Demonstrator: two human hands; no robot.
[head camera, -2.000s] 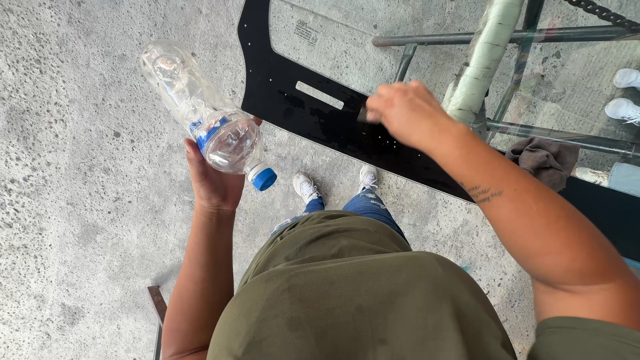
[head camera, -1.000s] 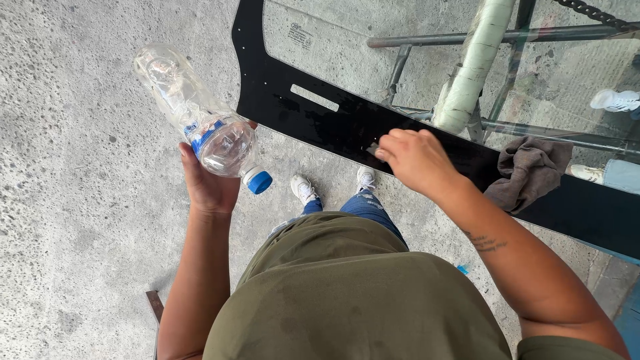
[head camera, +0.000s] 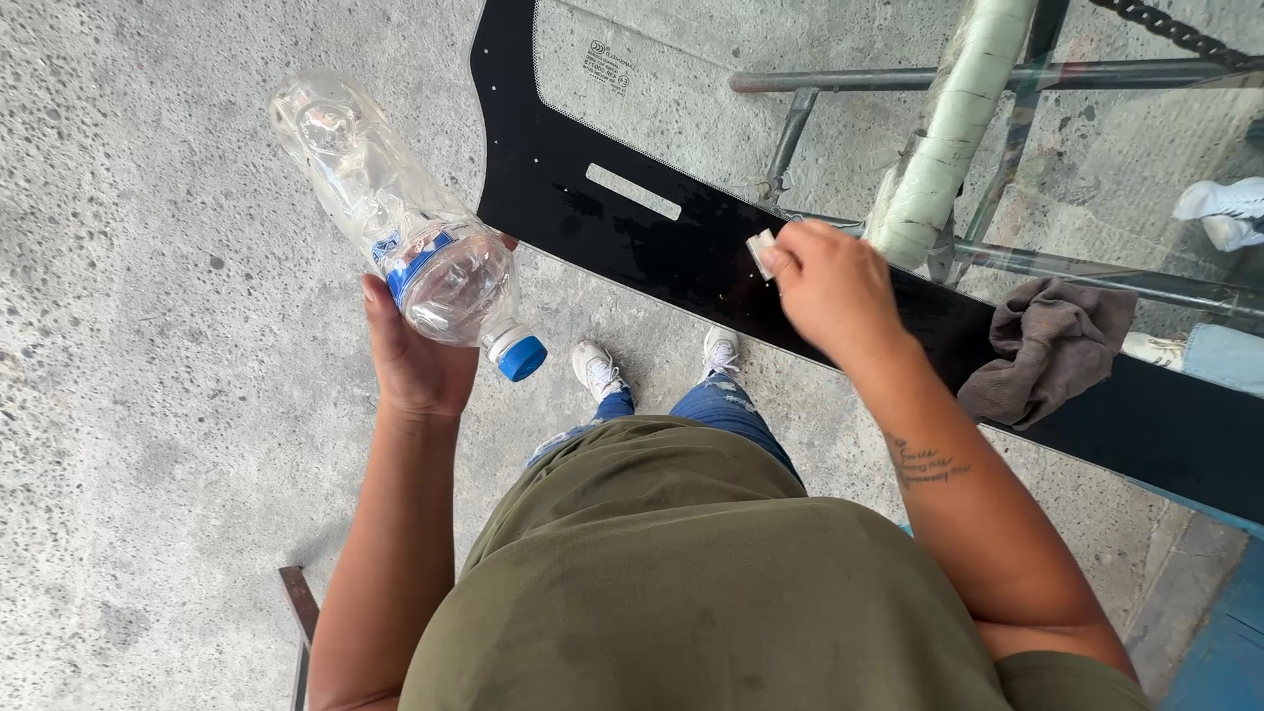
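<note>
My left hand (head camera: 425, 360) holds a clear plastic bottle (head camera: 395, 212) around its lower part in the picture; the bottle tilts with its blue cap towards me and bears a blue label. In my right hand (head camera: 834, 281) is a small, flat, pale piece, possibly a blade (head camera: 761, 255), pinched between thumb and fingers. That hand is at the black border of a glass windshield (head camera: 681, 262), where wet-looking patches and small specks show. A crumpled grey-brown cloth (head camera: 1052, 346) lies across the border, right of my right hand.
Beneath the glass stands a metal-tube frame (head camera: 839, 79) with a wrapped, pale padded bar (head camera: 943, 138). A dark chain (head camera: 1175, 30) shows at the top right. Another person's white shoe (head camera: 1224, 209) appears at the right. A brown metal bar (head camera: 298, 597) stands at the lower left.
My right hand has moved about over the black border, first towards me, then away again. My left hand keeps hold of the bottle. The cloth shows more fully than in the earliest frame.
</note>
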